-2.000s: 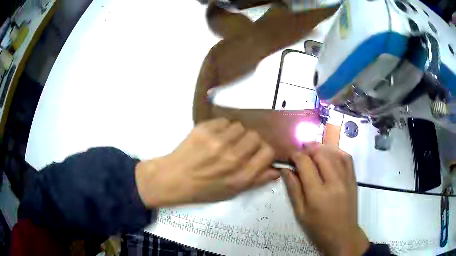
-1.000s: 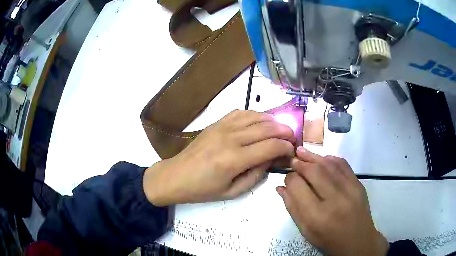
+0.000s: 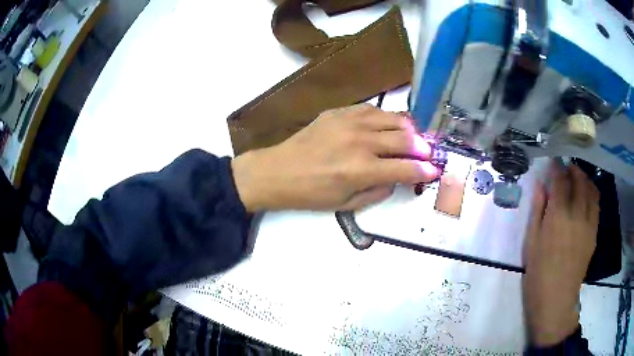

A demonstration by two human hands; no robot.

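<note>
The brown fabric band (image 3: 334, 71) lies folded on the table behind and left of the needle, with a pale stitch line near its edge. My left hand (image 3: 340, 161) lies flat over the band's near end, fingertips at the presser foot (image 3: 439, 154) under the pink-white glare. It hides most of the cloth there, and I cannot tell whether it grips it. My right hand (image 3: 564, 233) is blurred at the right, beside the phone, near a small grey bar; whether it holds anything is unclear. The sewing machine head (image 3: 480, 69) stands over the needle area.
The black phone (image 3: 606, 236) lies partly behind my right hand. An orange-copper rectangle (image 3: 450, 195) sits right of the needle, near a grey hanging knob (image 3: 507, 195). A dark rounded loop (image 3: 356, 231) is at the bed's corner. Thin dark snips (image 3: 623, 320) lie far right. A cluttered bench (image 3: 42, 90) stands left.
My right hand has left the cloth and moved right to beside the phone. My left hand has moved up to the presser foot. The band's near end has moved up, uncovering the bed corner; the view has shifted.
</note>
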